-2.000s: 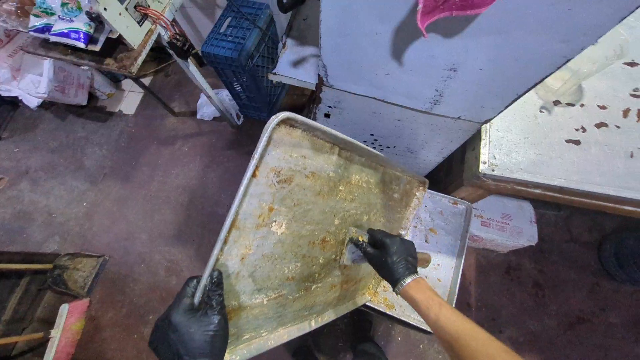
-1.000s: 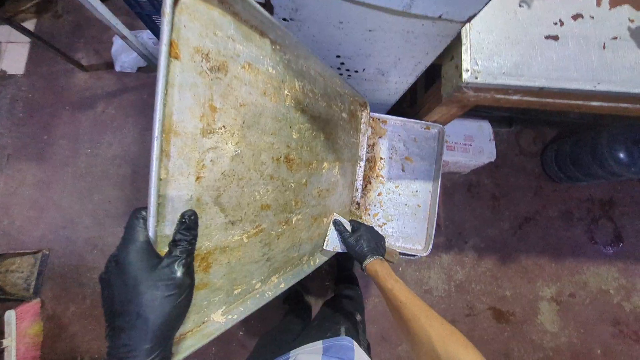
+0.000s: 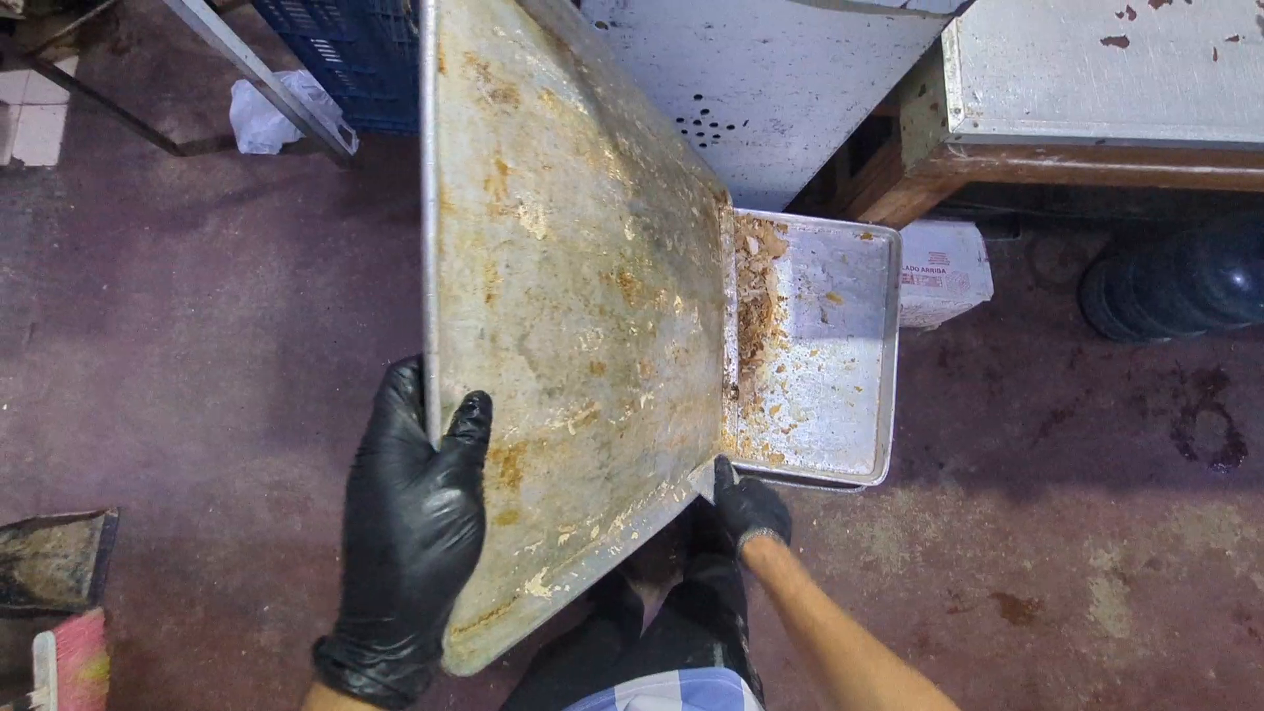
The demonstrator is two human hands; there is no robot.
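My left hand (image 3: 415,523), in a black glove, grips the left rim of a large metal baking tray (image 3: 592,326), tilted up on its side with brown residue on its surface. A scraper (image 3: 703,480) with a flat metal blade is in my right hand (image 3: 750,509), also gloved in black, at the tray's lower right corner. The scraper's handle is hidden by the hand. Right of the large tray lies a smaller metal tray (image 3: 825,346), with flakes and crumbs heaped along its left side. The large tray's right edge rests at that side.
A metal-topped table (image 3: 1096,84) stands at upper right, above a printed cardboard box (image 3: 943,272). Dark round containers (image 3: 1175,281) are at far right. A perforated white panel (image 3: 731,99), a blue crate (image 3: 346,59) and a plastic bag (image 3: 281,109) are behind. A dustpan (image 3: 54,563) lies at left.
Over the two seconds the large tray has been tilted more upright. My right hand with the scraper has moved from the tray's surface to its lower corner. The view has shifted.
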